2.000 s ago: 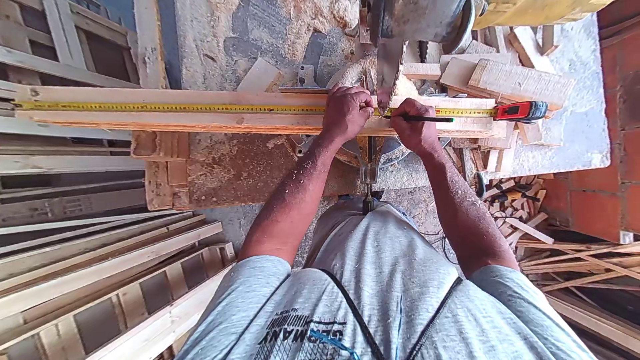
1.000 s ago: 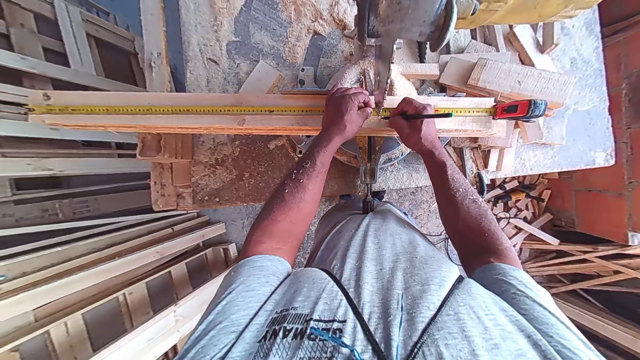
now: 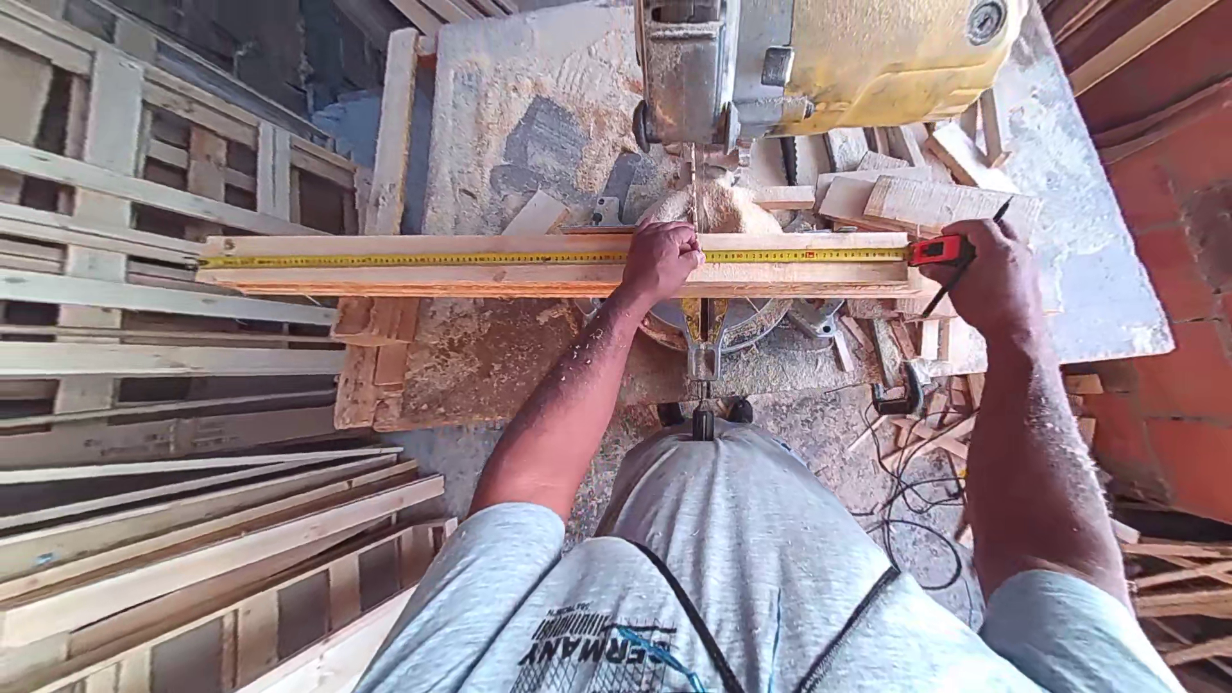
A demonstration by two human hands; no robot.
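Observation:
Wooden boards lie side by side across the base of a miter saw. Along them runs the yellow blade of a tape measure, stretched from their left end to its red and black case at the right end. My left hand presses on the tape and boards near the saw's middle, fingers curled. My right hand is closed around the tape case and also holds a dark, thin marking tool, probably a pencil, pointing down-left.
Wood offcuts and sawdust cover the work table behind and right of the saw. Slatted wooden frames and long boards stand at the left. A black clamp and cables are below at right.
My right hand has moved right, from the tape beside my left hand to the tape case, keeping the dark marking tool. My left hand stays on the boards.

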